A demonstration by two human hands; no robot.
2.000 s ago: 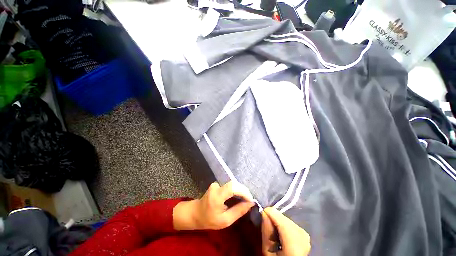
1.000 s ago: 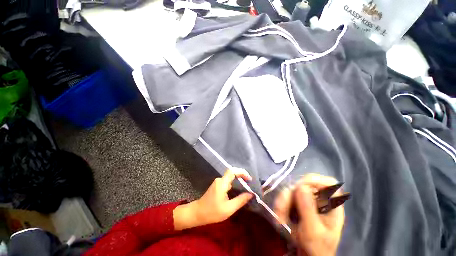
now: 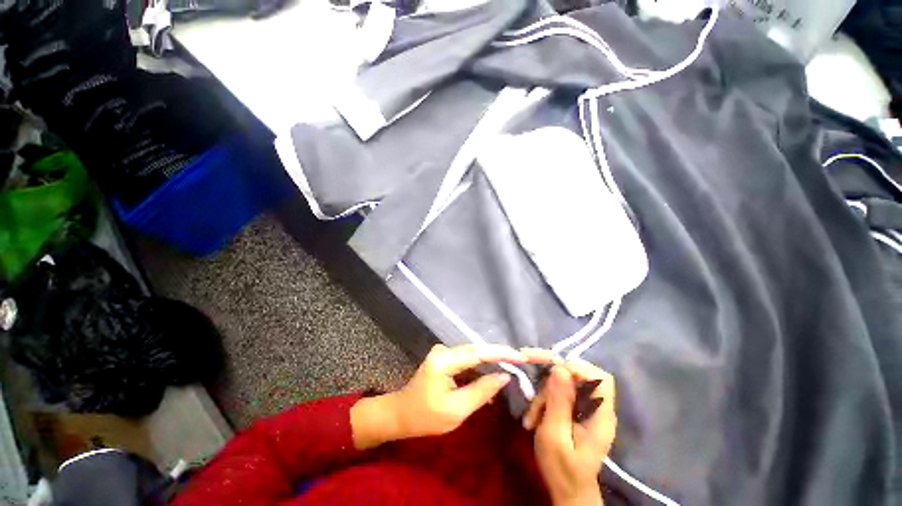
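Note:
A dark-grey garment (image 3: 712, 247) with white piping (image 3: 440, 304) lies spread in front of me. A pale rounded panel (image 3: 574, 222) lies on it. My left hand (image 3: 445, 393) pinches the piped edge at the bottom centre. My right hand (image 3: 574, 420) is beside it, its thumb and fingers on the same edge. Dark thread snips (image 3: 588, 397) are held in my right hand, with the tips showing and the rest hidden by the fingers. A short stretch of white piping shows bent between the two hands.
A white tabletop (image 3: 247, 69) shows at upper left. A blue bin (image 3: 203, 203), black bags (image 3: 89, 326) and a green bag (image 3: 45, 212) stand left over speckled floor (image 3: 287, 306). Other grey garments (image 3: 860, 188) lie at right. A printed bag (image 3: 796, 20) is at upper right.
My right hand has moved left and closed in beside my left hand at the piped edge. The snips, held out openly one second ago, are now partly covered by fingers.

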